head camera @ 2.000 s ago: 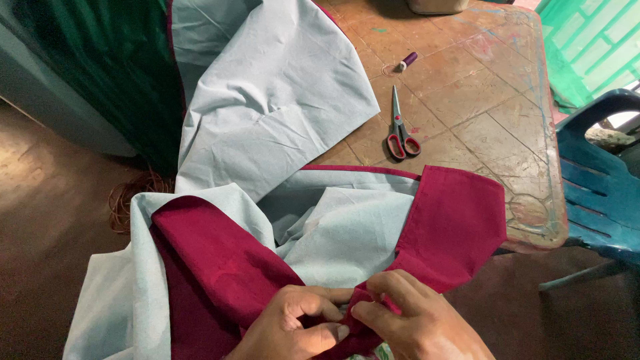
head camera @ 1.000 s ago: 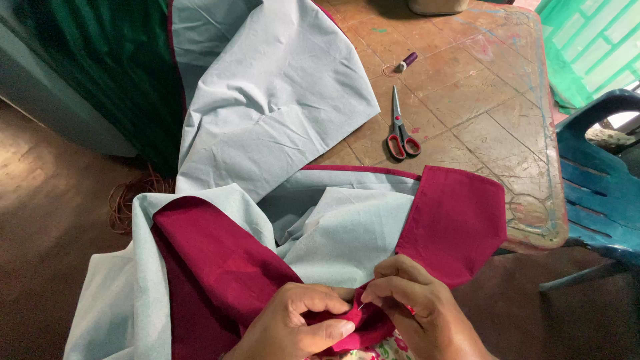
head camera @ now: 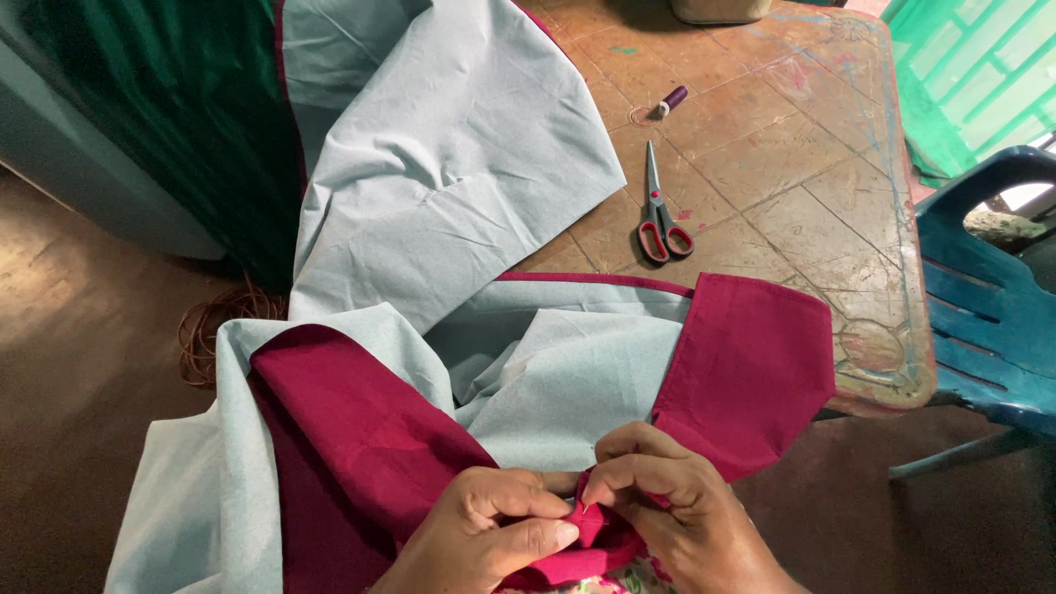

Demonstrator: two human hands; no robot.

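Observation:
A large piece of pale blue-grey fabric (head camera: 462, 165) with a magenta border (head camera: 755, 371) drapes over the table and down toward me. At the bottom centre, my left hand (head camera: 503, 524) pinches a folded part of the magenta border between thumb and fingers. Close beside it on the right, my right hand (head camera: 668, 495) has thumb and forefinger together at the same fold, where a thin, light needle-like tip shows. Most of what those fingers hold is hidden. Scissors with black and red handles (head camera: 660, 235) lie shut on the table, below a spool of dark purple thread (head camera: 675, 99).
The worn brown table (head camera: 792, 165) has its right edge near a blue plastic chair (head camera: 982, 313). A beige container (head camera: 719, 10) stands at the table's far edge. Dark green cloth (head camera: 173, 107) hangs at left, above a coil of brown cord or wire (head camera: 202, 338) on the floor.
My right hand has shifted slightly at the fold, its fingers now closer to my left thumb. The left hand keeps its pinch on the magenta fabric. Scissors and spool have not moved.

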